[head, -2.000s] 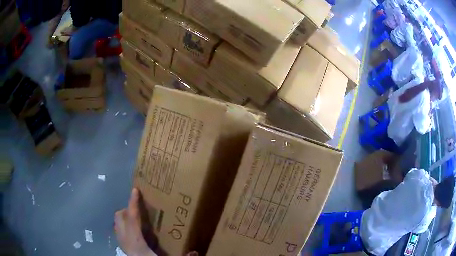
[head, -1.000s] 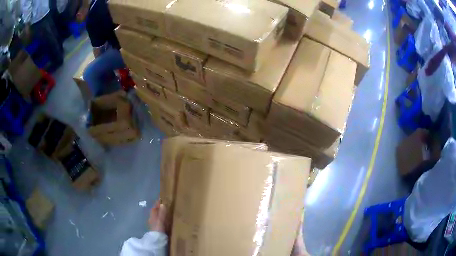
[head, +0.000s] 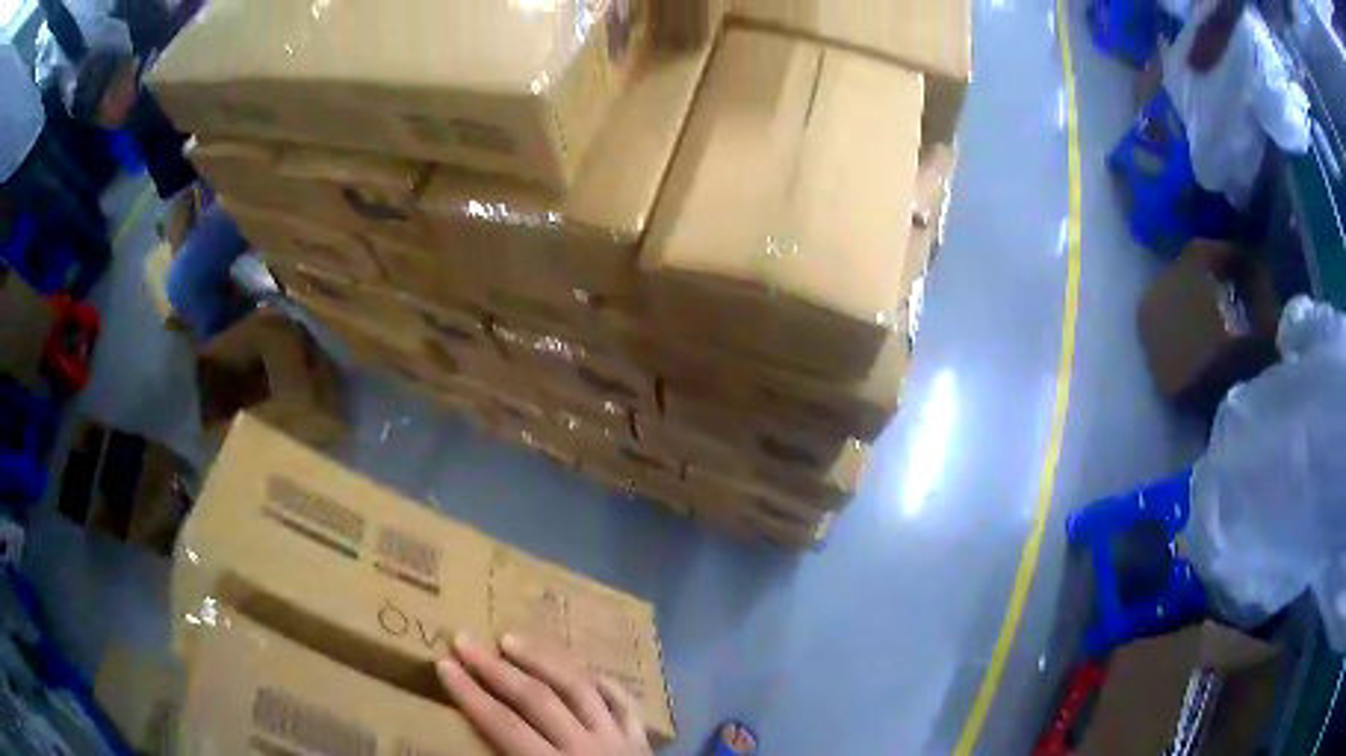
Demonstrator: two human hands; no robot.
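Observation:
Two brown shipping cartons are side by side at the bottom left, with a dark gap between them. The farther carton [head: 318,517] shows dark print and bar codes; the nearer carton [head: 236,702] is cut off by the lower edge. My right hand [head: 546,702] lies over the farther carton's printed face, fingers spread, fingertips by the gap, holding it. My left hand is not in view. Beyond stands a tiered carton stack [head: 517,236], apart from the two cartons.
A yellow line [head: 1055,399] runs along the floor at right. Blue stools [head: 1137,547], an open carton [head: 1181,694] and workers in pale clothing are beyond it. A round blue-orange item [head: 731,737] is at bottom centre. Left are an open carton [head: 273,377] and a seated person.
The two cartons have moved down and left and turned, away from the stack. My left hand has gone out of view. My right hand now shows on the printed face. The stack looks nearer.

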